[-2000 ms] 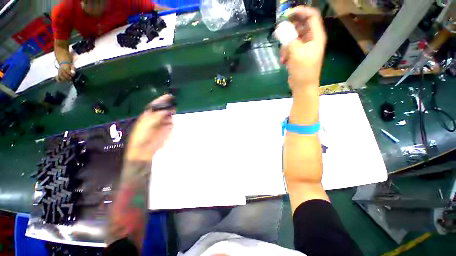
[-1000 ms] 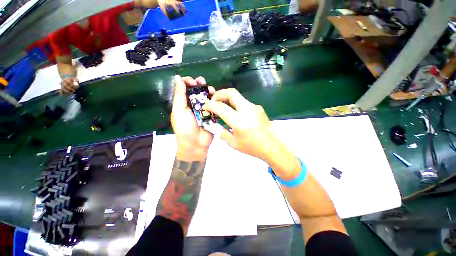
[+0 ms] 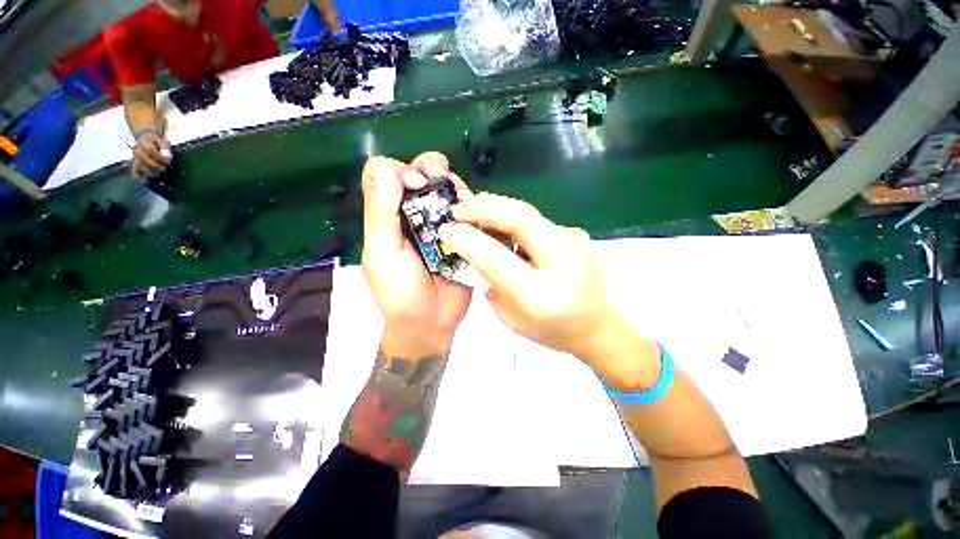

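A small black plastic housing (image 3: 430, 223) with a bright, populated circuit board inside lies cupped in my left hand (image 3: 405, 263), open side up, above the near edge of the green belt. My right hand (image 3: 553, 276) reaches over from the right. Its fingertips touch the inside and right side of the housing, and they hide part of the board. Whether the right fingers pinch a part cannot be told. A white covering shows near the lower end of the housing.
White sheets (image 3: 516, 421) lie below my hands, with a small black square (image 3: 736, 360) at right. Black moulded parts (image 3: 128, 395) stand in rows on a black printed sheet (image 3: 226, 395) at left. Small boards (image 3: 595, 105) lie on the belt (image 3: 305, 190). Opposite are a person, black parts and a clear bag (image 3: 507, 37).
Two seconds ago my hands were apart, the right reaching far over the belt. They came together at the housing and remain there; the right fingers have shifted slightly since one second ago.
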